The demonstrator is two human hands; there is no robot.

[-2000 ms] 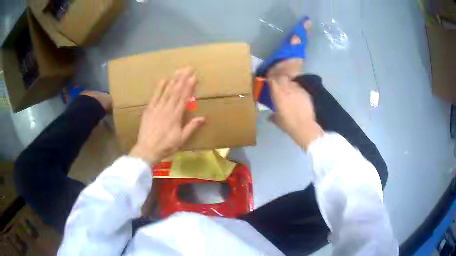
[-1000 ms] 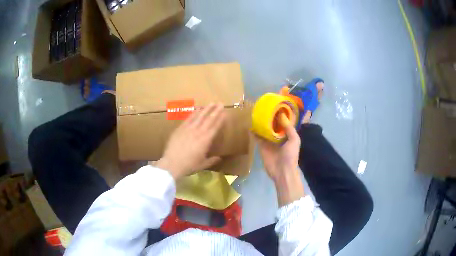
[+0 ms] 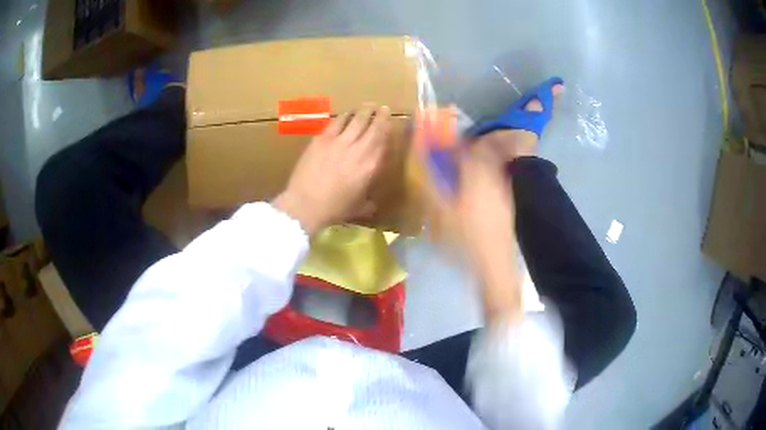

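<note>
A closed brown carton lies between my knees, with a red-orange label across its flap seam. Clear tape shows along its right edge. My left hand lies flat on the carton's top, right of the label, fingers close together, holding nothing. My right hand is blurred at the carton's right side and holds the tape gun, of which orange and blue parts show. Its tape roll is too blurred to make out.
A red plastic stool with pale yellow backing paper on it is below the carton. An open carton of dark boxes is at the upper left. More cartons stand at the right. My feet in blue sandals are on both sides.
The right hand has turned the tape gun and moved it against the carton's right side. Clear tape now shows at that edge. The left hand remains on top. The view has shifted.
</note>
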